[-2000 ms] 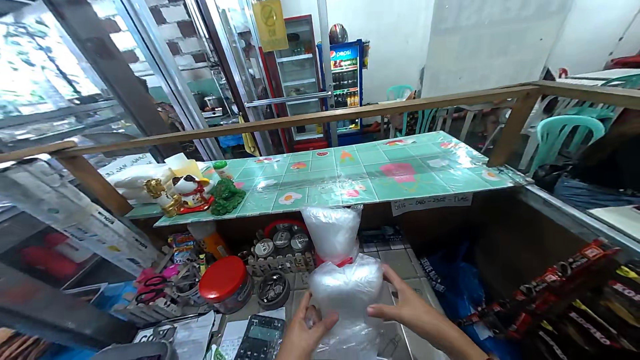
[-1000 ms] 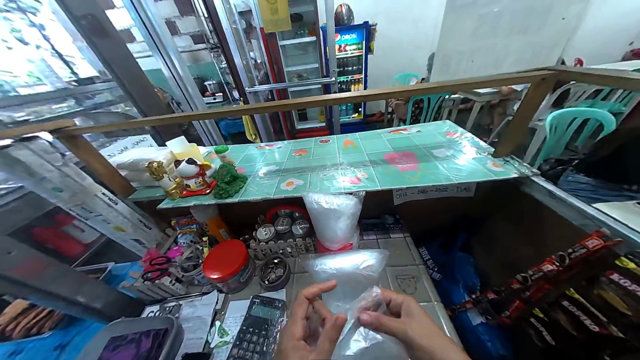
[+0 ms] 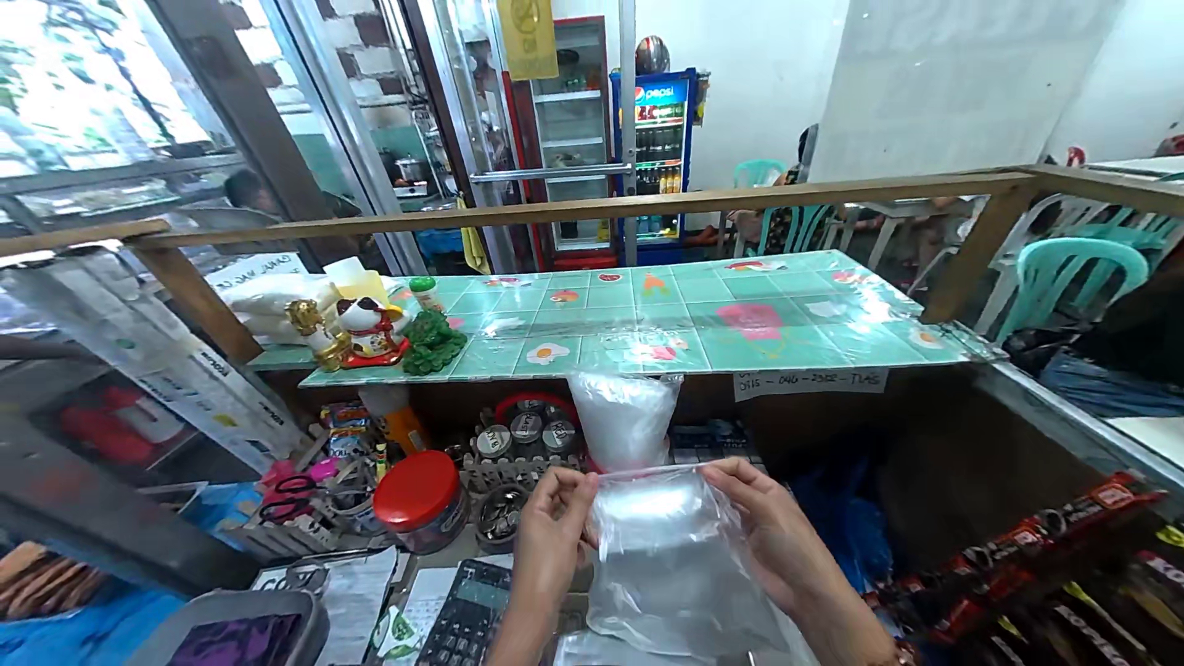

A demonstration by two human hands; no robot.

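Observation:
My left hand (image 3: pixel 555 527) and my right hand (image 3: pixel 754 518) pinch the two upper corners of a clear plastic bag (image 3: pixel 675 573), which hangs flat between them, its top edge drawn straight. Just beyond that edge a bundle of clear plastic bags (image 3: pixel 624 416) stands upright against the counter's front. Left of my left hand are an open round container of small metal items (image 3: pixel 500 516), a jar with a red lid (image 3: pixel 416 490) and a black calculator (image 3: pixel 470 610).
A counter with a green tiled cover (image 3: pixel 684 324) spans the far side, bearing a lucky cat figurine (image 3: pixel 368 328). Scissors (image 3: pixel 289 498) and a grey bin (image 3: pixel 227 629) are at the left. Hanging sachets (image 3: pixel 1036 546) line the right. A person sits beyond the wooden rail (image 3: pixel 573 211).
Both hands have gone from bunched fingers on the plastic to holding a bag spread between them by its corners. Two seconds ago they were around a plastic bundle tied in red.

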